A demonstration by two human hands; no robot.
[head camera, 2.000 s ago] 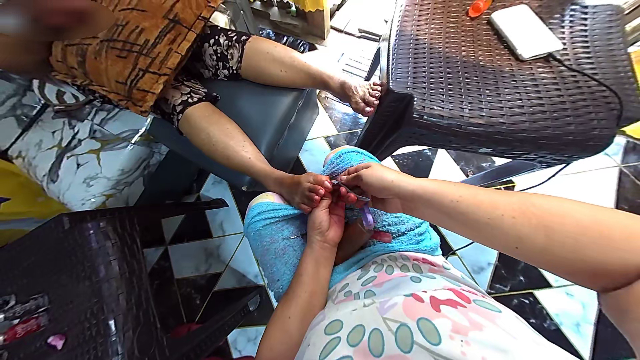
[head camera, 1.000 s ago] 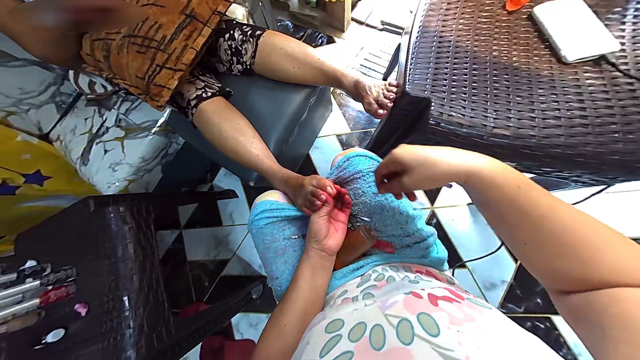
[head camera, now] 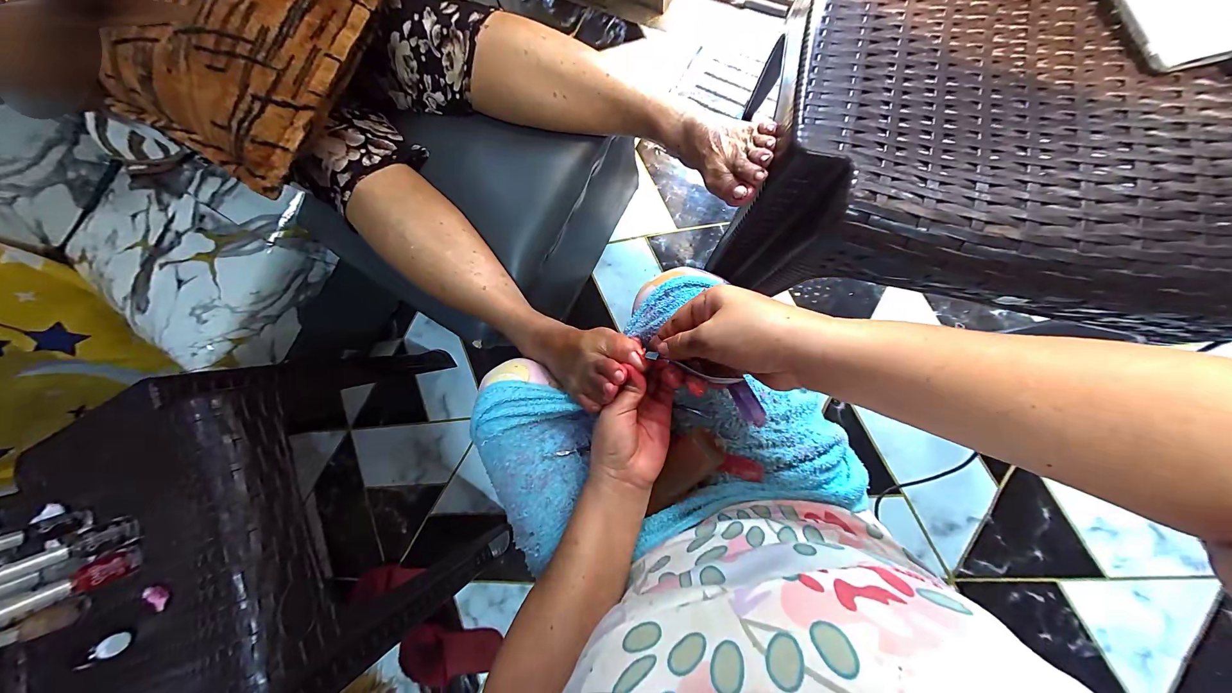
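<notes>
Another person's foot [head camera: 589,364] rests over my knee, on a light blue towel [head camera: 804,448] across my lap. My left hand [head camera: 635,423] is at its toes, with the thumb and fingers against them. In my right hand [head camera: 717,337] is a thin metal nail tool [head camera: 653,356], its tip at the big toe; its exact kind is hard to tell. A purple strip-like thing [head camera: 747,402] shows below my right hand. Between my thighs is a brown object [head camera: 685,467], partly hidden.
Nail polish bottles [head camera: 101,570] lie on a dark woven chair or stand [head camera: 207,481] at left. The person's other foot [head camera: 729,156] touches a brown woven table [head camera: 1001,144] at upper right, which bears a white device [head camera: 1179,31]. A black cable [head camera: 929,481] runs over the tiled floor.
My right hand, raised away from the foot a second ago, is back at the toes with the metal tool. My left hand has stayed at the foot.
</notes>
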